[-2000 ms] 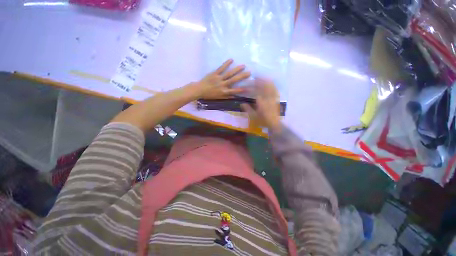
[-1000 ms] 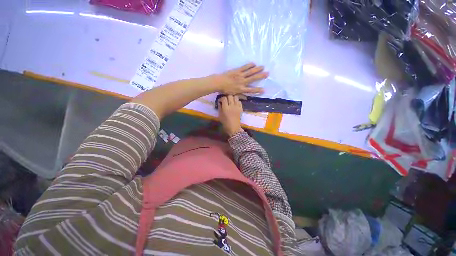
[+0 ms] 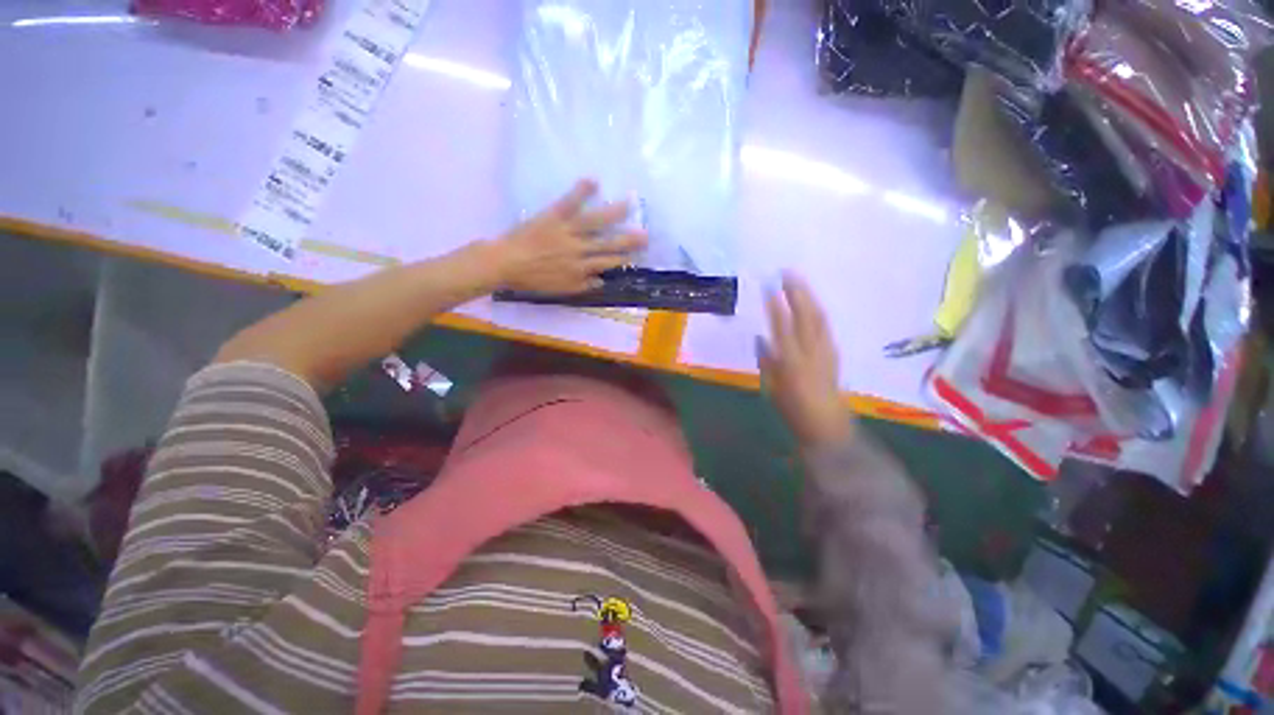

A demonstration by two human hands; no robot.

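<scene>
A pale white-blue mailing bag (image 3: 629, 126) lies flat on the table in front of me, glossy and a little creased. A dark, shiny strip (image 3: 671, 292) runs along its near end, close to the table edge; I cannot tell what it is. My left hand (image 3: 570, 249) rests flat with fingers spread on the bag's near left part and covers some of the dark strip. My right hand (image 3: 801, 349) is blurred, to the right of the strip, over the table edge, apart from the bag and with nothing visible in it.
A strip of barcode labels (image 3: 328, 133) lies left of the bag. A magenta bagged garment (image 3: 238, 11) is at the top left. Dark bagged garments (image 3: 936, 42), yellow snips (image 3: 958, 286) and white plastic bags with red print (image 3: 1041, 370) are at the right. Orange-yellow tape (image 3: 664, 335) crosses the table edge.
My right hand has left the dark strip and moved right. My left hand stays on the bag. The view has shifted, so the table things sit further left in it.
</scene>
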